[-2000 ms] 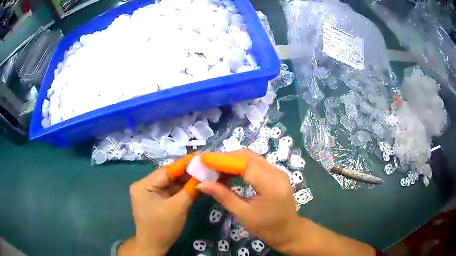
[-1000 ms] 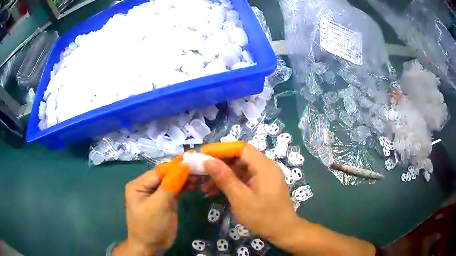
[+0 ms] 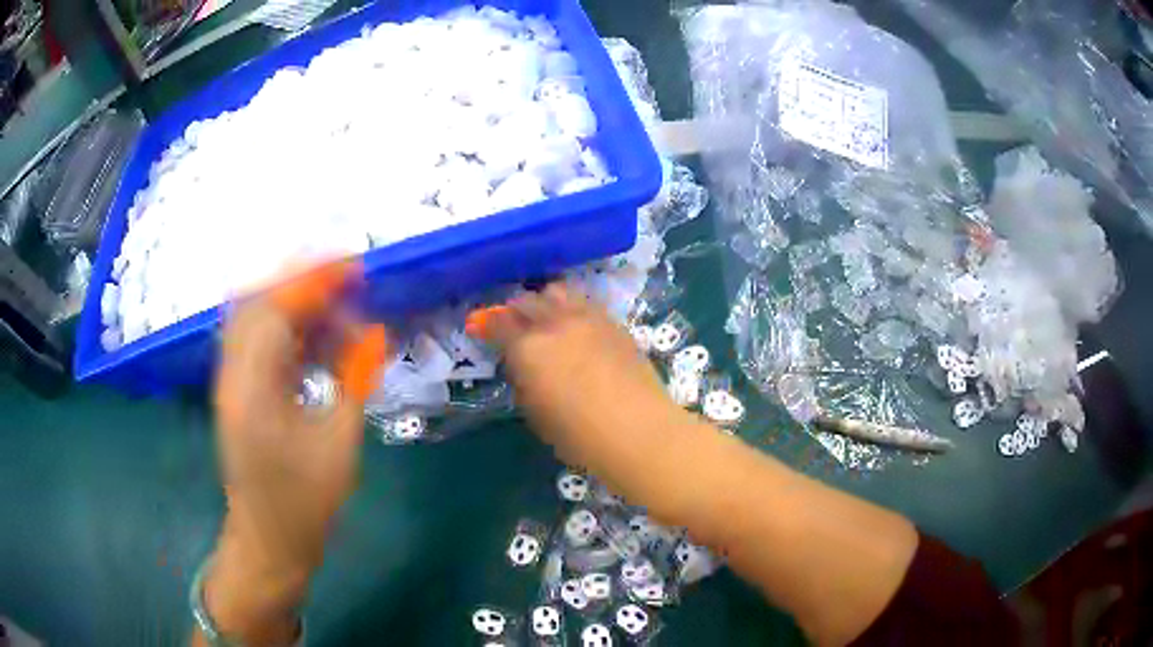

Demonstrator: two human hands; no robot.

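My left hand is blurred at the front wall of the blue bin, with orange finger cots on fingers held apart. A small whitish piece shows by its fingers; whether it is held is unclear. My right hand reaches into the loose white caps on the clear bag below the bin. Its fingertips, one in an orange cot, are partly hidden, so its grip cannot be told. Clear inserts with white holed faces lie right of and below my right hand.
White pieces heap the bin. A labelled poly bag lies right of it, with a thin brownish-silver tool on its lower edge. A cloudy bunched bag is far right. Greyish clear trays stand left of the bin.
My hands have parted from the white piece they held together. The left hand has moved left and up to the bin's edge; the right has moved up to the caps. The view has shifted slightly.
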